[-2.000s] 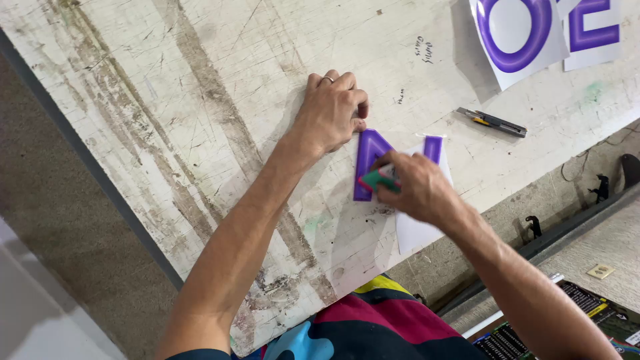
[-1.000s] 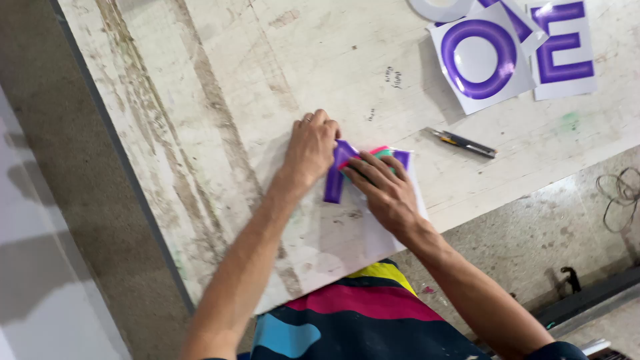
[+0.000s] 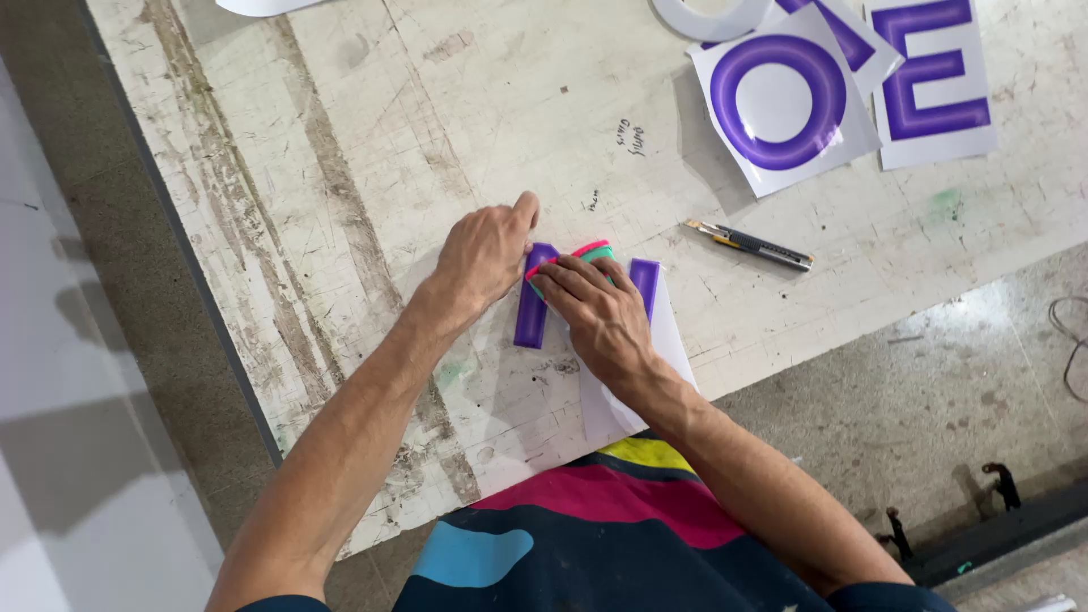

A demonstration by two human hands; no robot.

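A purple letter, apparently an N, lies near the table's front edge, its middle hidden by a hand. My right hand presses a green and pink squeegee flat on it. White backing paper lies under the letter's right part and my right wrist. My left hand rests at the letter's upper left corner; its fingertips are partly hidden, so whether they pinch the edge is unclear. A snap-off utility knife lies to the right, blade end toward the hands.
The scratched white table bears small handwriting. At the upper right lie a printed purple O sheet, a purple E sheet, another purple piece partly beneath the O, and a white curved piece. Metal rails with hooks stand beyond the front edge.
The squeegee in my right hand has moved from the letter's left leg toward its middle and top. My left hand stays by the upper left corner. The view has shifted.
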